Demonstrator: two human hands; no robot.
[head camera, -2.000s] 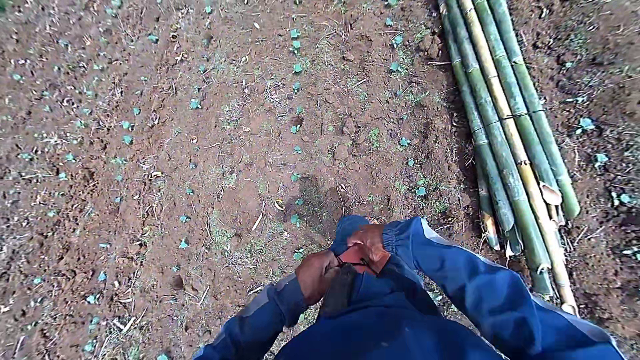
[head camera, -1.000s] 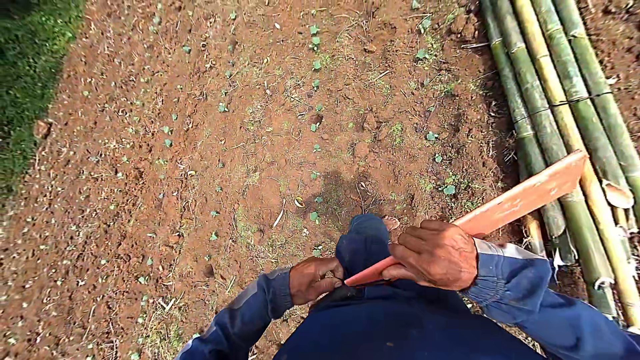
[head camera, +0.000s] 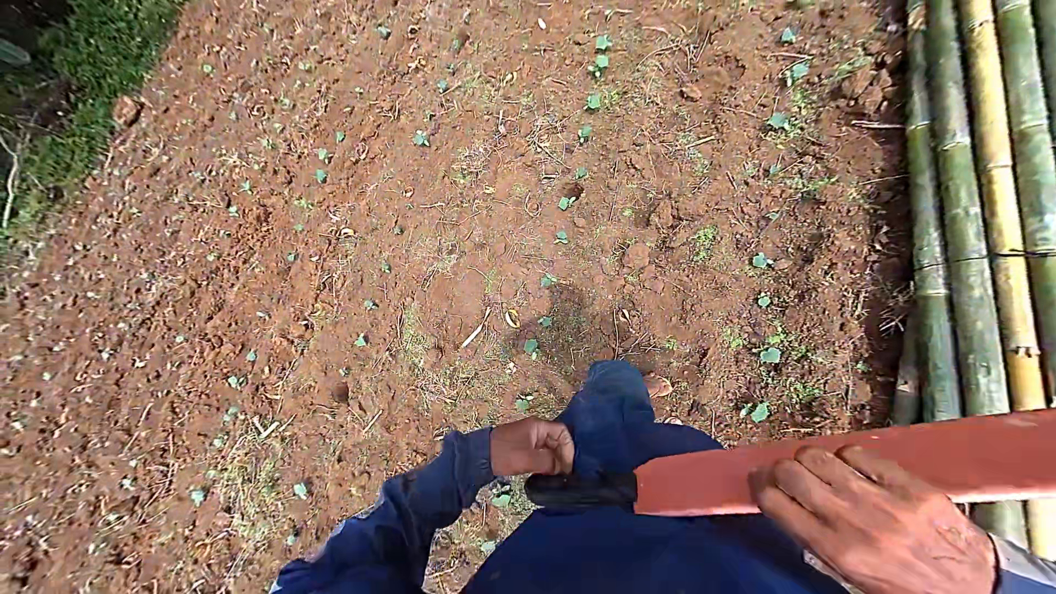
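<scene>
A long, flat red-orange piece (head camera: 701, 483) with a black handle (head camera: 582, 489), looking like a machete or its sheath, lies across the front of my body and runs off the right edge. My right hand (head camera: 883, 516) lies over the red-orange part, fingers across its upper edge and thumb hidden. At the far end of the black handle, my left hand (head camera: 532, 447) has its fingers curled in; whether it grips the handle or something thin there cannot be told.
Red-brown soil (head camera: 462, 272) carries rows of small green seedlings (head camera: 770, 355) in front of me and to both sides. Long bamboo poles (head camera: 978, 272), bound with a thin dark tie, lie along the right. Dense green plants (head camera: 99, 66) border the soil at the upper left.
The red-orange piece, mostly hidden between my hands two seconds ago, now stretches out to the right. My right hand has moved right, away from my left hand. The view has shifted.
</scene>
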